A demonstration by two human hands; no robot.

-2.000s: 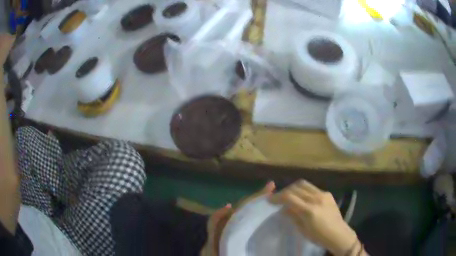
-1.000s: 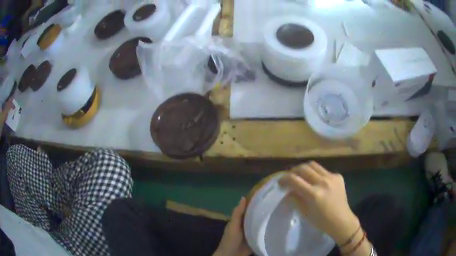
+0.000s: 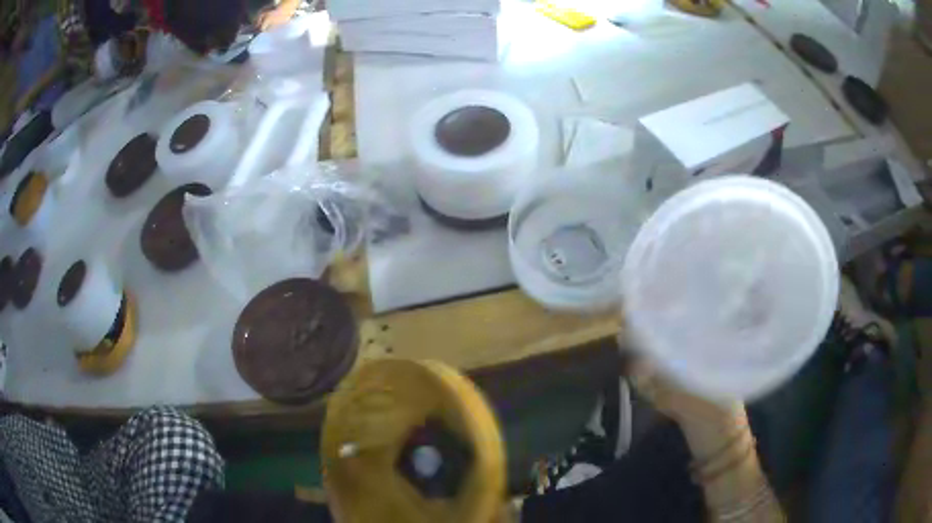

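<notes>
The gold base (image 3: 414, 444) is tilted with its inside facing me, low in the middle. A black block with a pale round centre sits inside it. Only a sliver of my left hand (image 3: 515, 507) shows at its lower right edge; the base hides the rest. My right hand (image 3: 680, 393) holds a round white drum body (image 3: 731, 286) raised at the right, apart from the base. Its pale round face is toward me and covers most of my fingers.
On the table (image 3: 491, 332) are a dark brown base (image 3: 295, 340), a crumpled clear bag (image 3: 261, 230), a clear cup (image 3: 568, 250), a white drum with dark top (image 3: 475, 158) and a white box (image 3: 715, 128). A neighbour's checked trousers (image 3: 153, 460) show at lower left.
The white body has come off the gold base. It has moved up and right in my right hand, while the base has moved left and now shows its inside.
</notes>
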